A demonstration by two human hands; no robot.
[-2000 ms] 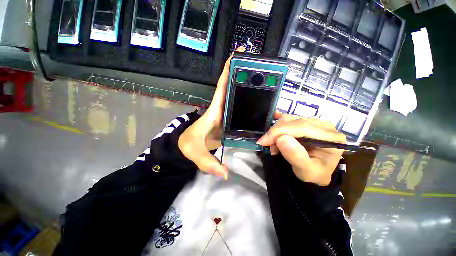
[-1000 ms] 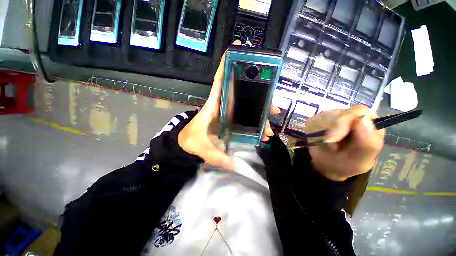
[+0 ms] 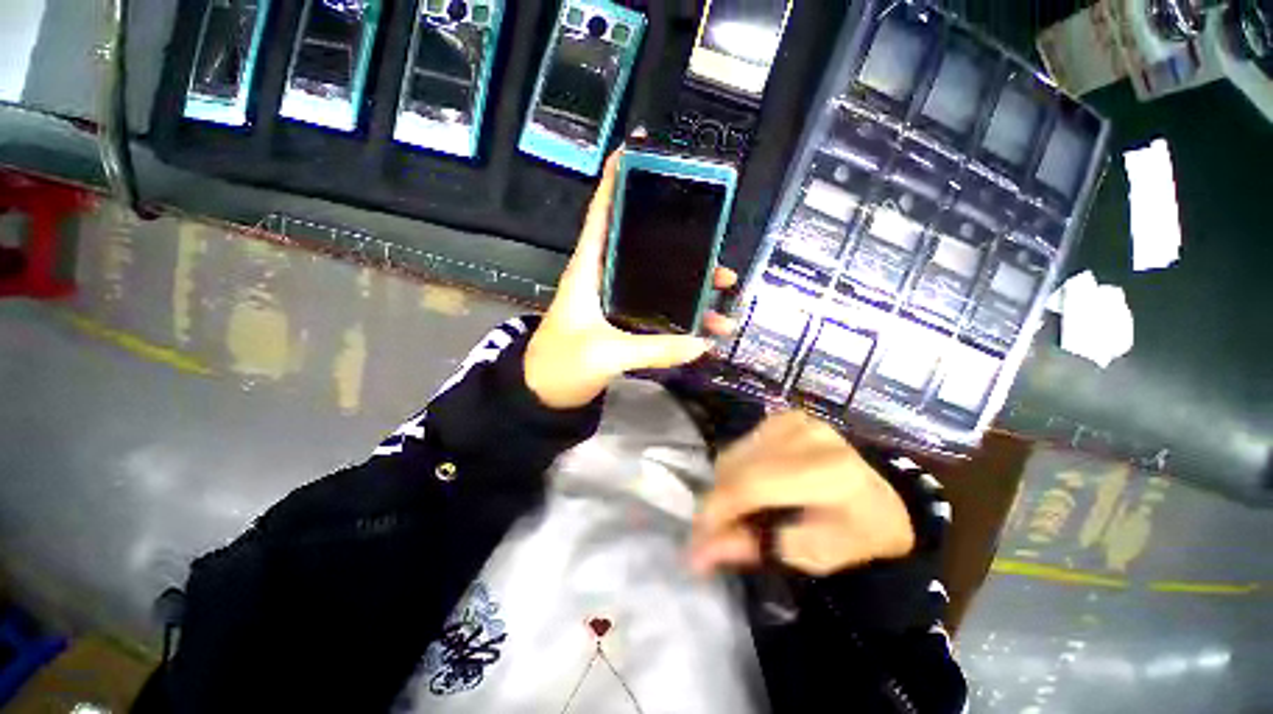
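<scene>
My left hand [image 3: 593,314] holds a teal phone housing [image 3: 725,248] upright in front of me, with a dark window facing up and fingertips showing at its right edge. The green patches and round hole seen earlier do not show on this face. My right hand [image 3: 810,495] is blurred, lower right of the housing, in front of the grey shirt. Its fingers are curled, and I cannot tell whether it holds anything. Several teal housings [image 3: 575,145] lie in the slots of the black foam tray [image 3: 366,188].
A clear blister tray [image 3: 905,300] with modules in its pockets is right of the housing. White paper [image 3: 1152,205] and a crumpled white piece [image 3: 1097,320] lie on the green mat. A gold-framed phone half [image 3: 739,45] is at the top. A red object [image 3: 35,234] is far left.
The housing in my left hand is turned, showing a plain dark window without the green patches. My right hand has moved down and left, and the dark stick is no longer distinguishable. The view has shifted slightly.
</scene>
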